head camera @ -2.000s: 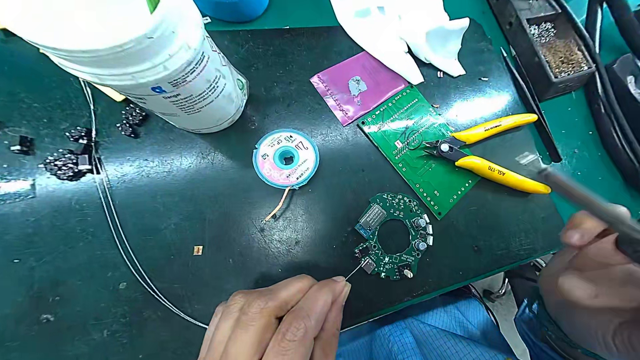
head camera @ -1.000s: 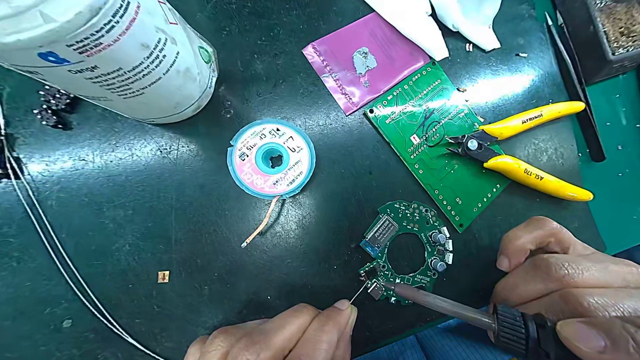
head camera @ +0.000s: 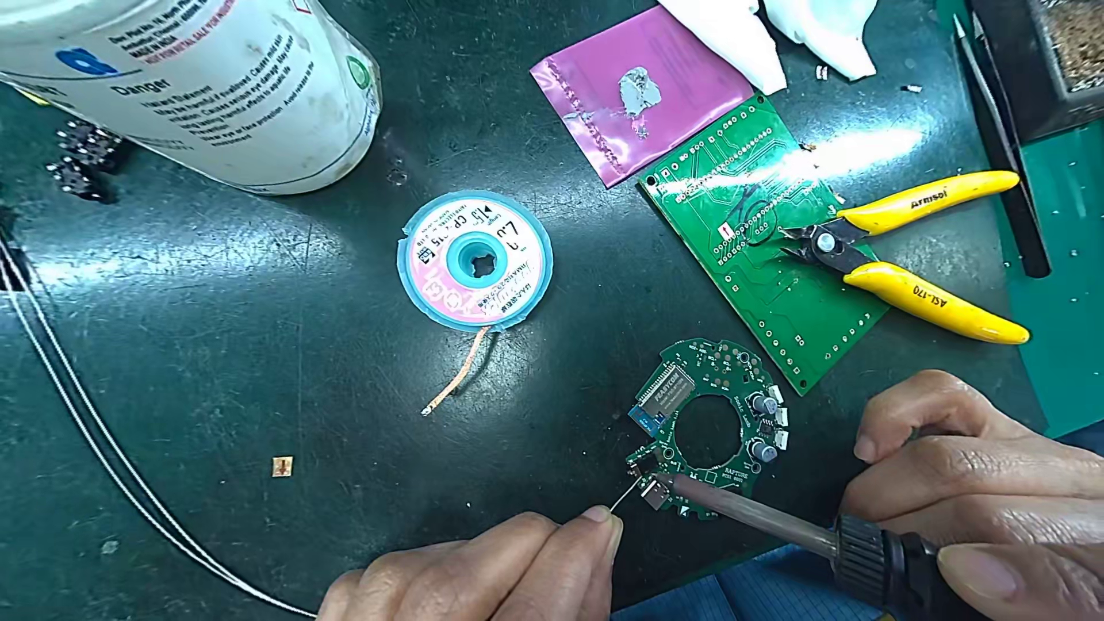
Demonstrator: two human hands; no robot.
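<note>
A ring-shaped green circuit board [head camera: 763, 371] lies on the dark mat near my hands. Between thumb and forefinger my left hand [head camera: 509, 565] pinches a thin solder wire [head camera: 625, 496], whose end reaches the board's lower left edge beside a small metal connector [head camera: 655, 494]. My right hand [head camera: 957, 492] grips the black handle of a soldering iron [head camera: 750, 515]. The iron's tip is at that same edge, close to the wire end; whether the two touch cannot be told. A spool of desoldering braid [head camera: 435, 289] lies left of the board, its copper tail loose.
Yellow-handled side cutters [head camera: 931, 297] rest on a rectangular green circuit board [head camera: 759, 302]. Beyond are a pink bag [head camera: 604, 95], white material [head camera: 828, 34], black tweezers [head camera: 1009, 164] and a dark tray [head camera: 1056, 108]. A large white container [head camera: 259, 95] stands upper left; wire loops [head camera: 95, 440] lie below.
Two seconds ago the iron was held off to the right, away from the ring-shaped board; its tip came to the board's edge by one second ago and remains there. The view has moved closer.
</note>
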